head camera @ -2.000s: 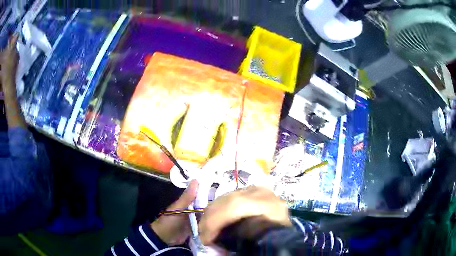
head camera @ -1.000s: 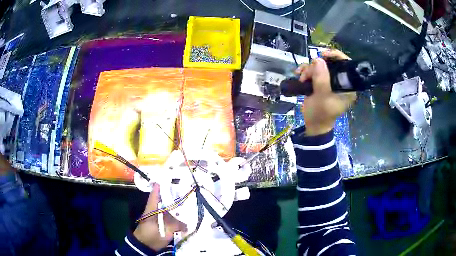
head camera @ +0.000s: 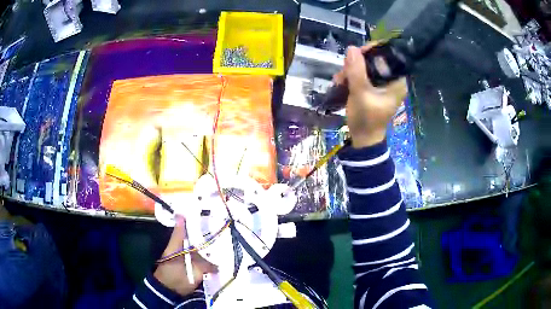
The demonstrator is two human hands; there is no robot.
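Observation:
My left hand (head camera: pixel 179 264) grips a white plastic housing (head camera: pixel 212 238) at its lower left side, at the bench's front edge. Sleeved cables with yellow ends stick out from its side lobes and centre, and thin coloured wires come from its middle. My right hand (head camera: pixel 376 99) is wrapped round a black electric screwdriver (head camera: pixel 386 65), slightly blurred. The screwdriver's front end points left, at the front of the silver-white screw feeder (head camera: pixel 302 81). Whether its tip touches the feeder I cannot tell.
An orange pad (head camera: pixel 181 99) with two slots lies behind the housing. A yellow tray (head camera: pixel 278 45) of small screws stands behind it. More white housings (head camera: pixel 492 114) lie at the right and far left. A blue stool (head camera: pixel 477 253) is below right. A person's blue clothing shows lower left.
Since a second ago my right hand and the screwdriver have shifted slightly left and up in view. Earlier, my right hand was down at the housing. My left hand still holds the housing.

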